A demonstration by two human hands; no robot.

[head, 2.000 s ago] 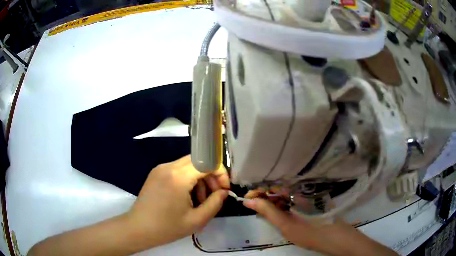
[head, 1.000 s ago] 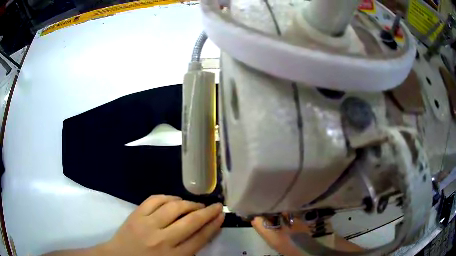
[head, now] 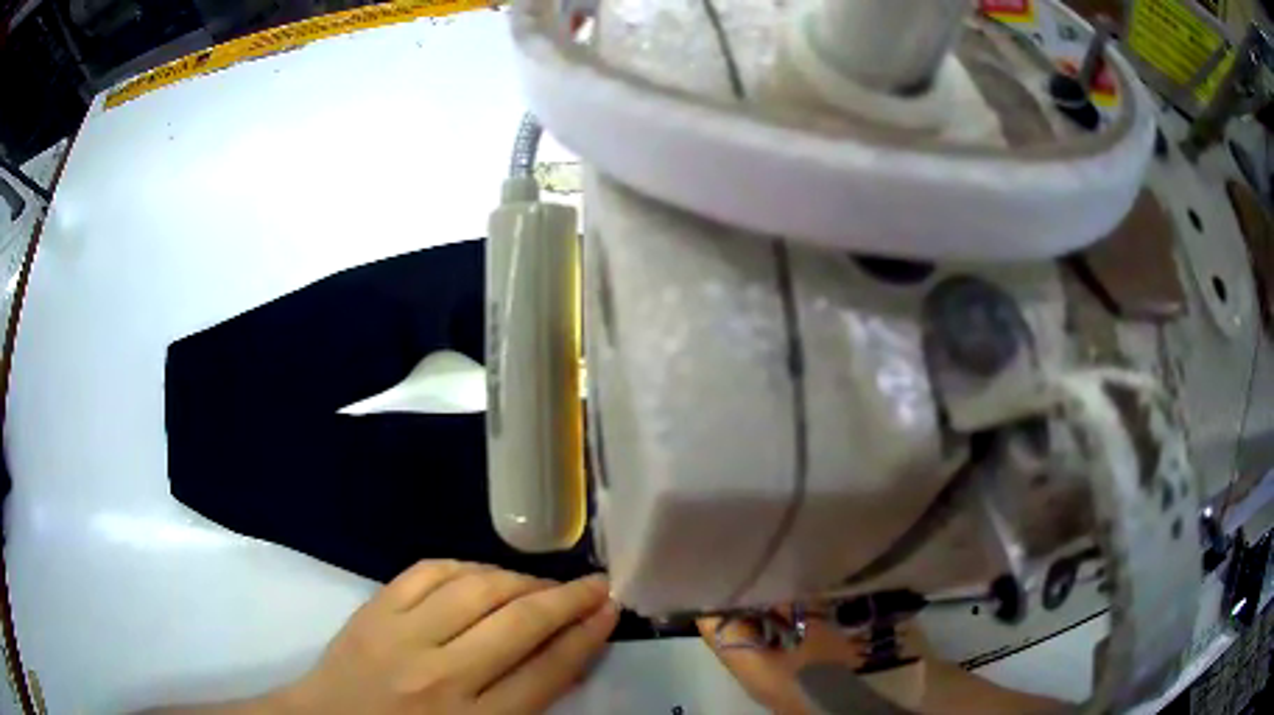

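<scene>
The black fabric band point(head: 280, 419) lies flat on the white table left of the machine head, with a narrow gap showing the table. My left hand point(head: 475, 640) lies palm down on the band's near edge, fingers together, fingertips beside the machine head. My right hand point(head: 782, 664) is partly hidden under the sewing machine head point(head: 699, 447), its fingers at the cloth near the presser area. The needle and presser foot cannot be made out clearly. No label is clearly visible now.
The machine lamp point(head: 534, 377) hangs over the band on its flexible neck. The white ring tray point(head: 838, 189) is on top of the head. A yellow tape measure point(head: 280, 53) runs along the table's back edge. The curved cream guard point(head: 1139, 531) stands at the right.
Two seconds ago both hands pinched a small white strip. Since then my left hand has flattened onto the band and my right hand has gone under the head. The camera view has shifted.
</scene>
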